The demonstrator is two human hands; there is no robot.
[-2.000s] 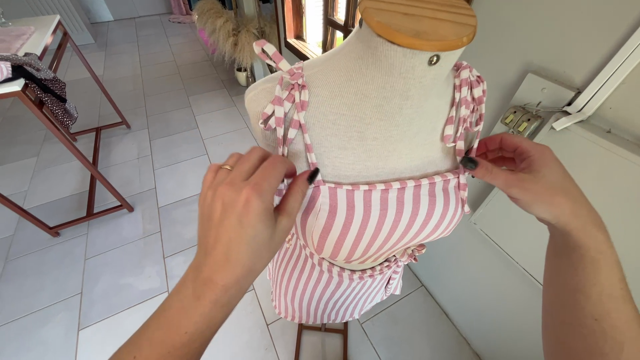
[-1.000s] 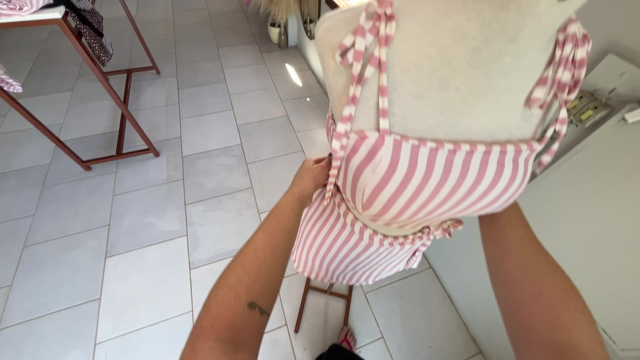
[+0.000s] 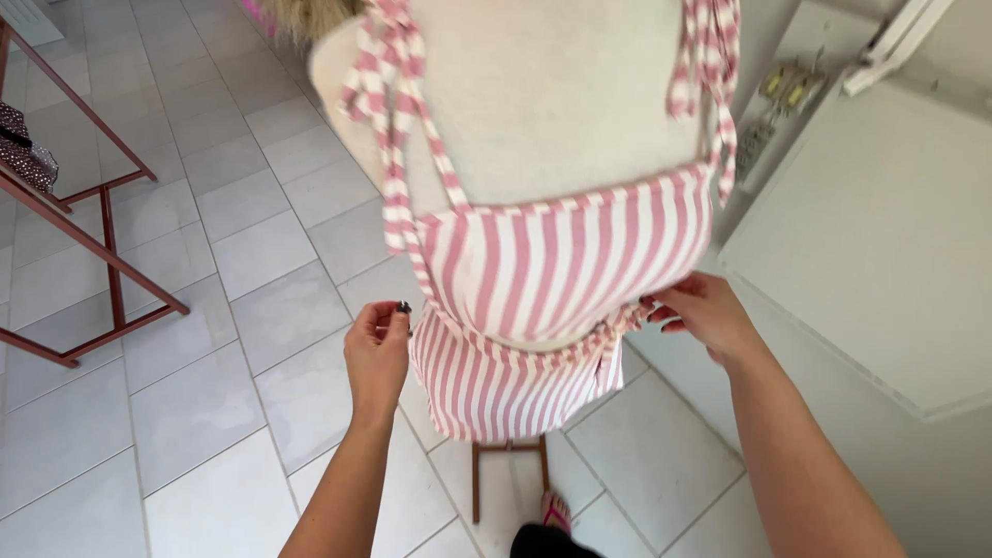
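A pale dress form (image 3: 542, 101) wears a pink-and-white striped garment (image 3: 573, 256) with a bandeau-like upper part, a striped lower part (image 3: 496, 395) and a ruffled edge between them. Striped shoulder ties (image 3: 395, 101) are knotted above. At the left side of the lower part is my left hand (image 3: 378, 349), fingers curled; whether cloth is pinched there cannot be told. My right hand (image 3: 694, 310) has its fingertips at the ruffled tie (image 3: 624, 322) on the right side, with thumb and fingers close to the cloth; the exact grip is unclear.
Reddish metal table legs (image 3: 112, 263) stand at the left, with dotted dark fabric (image 3: 27, 155) hanging there. A white panel (image 3: 876, 232) and an electrical fitting (image 3: 790, 85) are at the right. Below, the form's stand (image 3: 475, 480) rests on floor tiles beside a sandalled foot (image 3: 556, 508).
Both hands were at the top edge of the garment two seconds ago, then reached around its sides, partly hidden. Now they are in sight lower down, at either side of the waist.
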